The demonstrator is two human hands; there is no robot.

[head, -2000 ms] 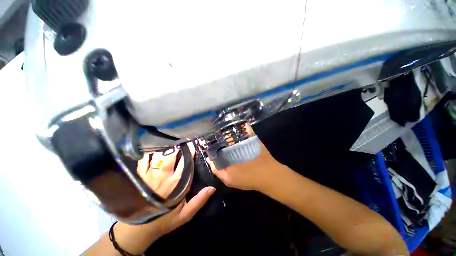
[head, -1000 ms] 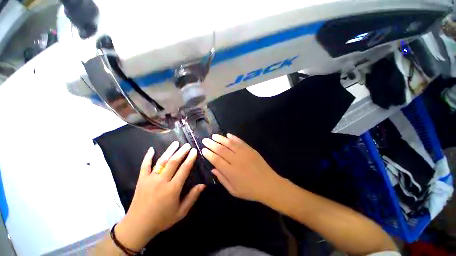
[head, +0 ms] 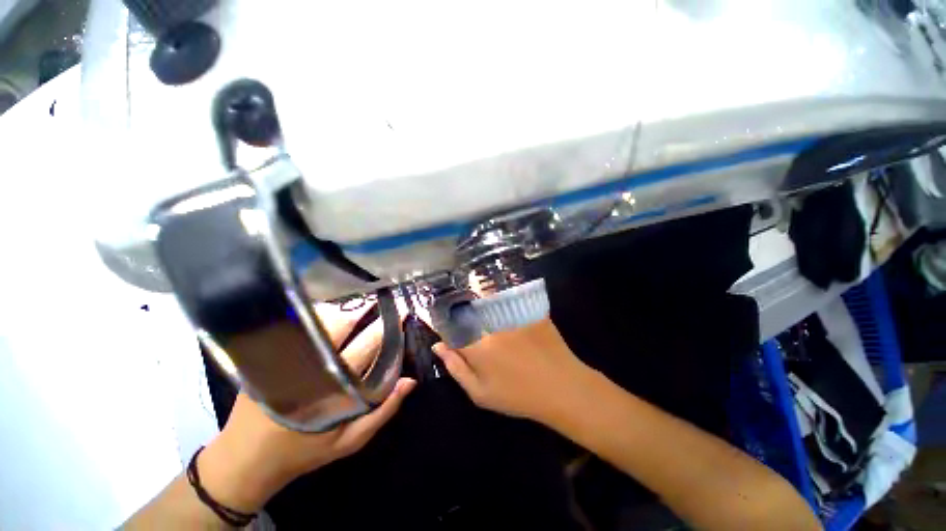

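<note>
A black fabric piece (head: 643, 301) lies under the head of the white sewing machine (head: 467, 114) and spreads to the right and towards me. My left hand (head: 311, 425) is on the fabric left of the needle area (head: 415, 296). The shiny take-up guard (head: 254, 301) hides most of its fingers. My right hand (head: 508, 363) is on the fabric just right of the needle area. The ridged tension knob (head: 513, 308) and the machine head hide its fingertips. Both hands appear flat on the cloth.
The white table (head: 93, 384) extends at left. A blue plastic crate (head: 785, 425) with black and white cloth stands at lower right. A pale table corner (head: 778, 285) and hanging black cloth (head: 827, 233) are at right. The large machine head fills the upper view.
The view has moved closer over the machine head since one second ago, so the guard and knob now cover the fingers. Both hands remain on the black fabric beside the needle area.
</note>
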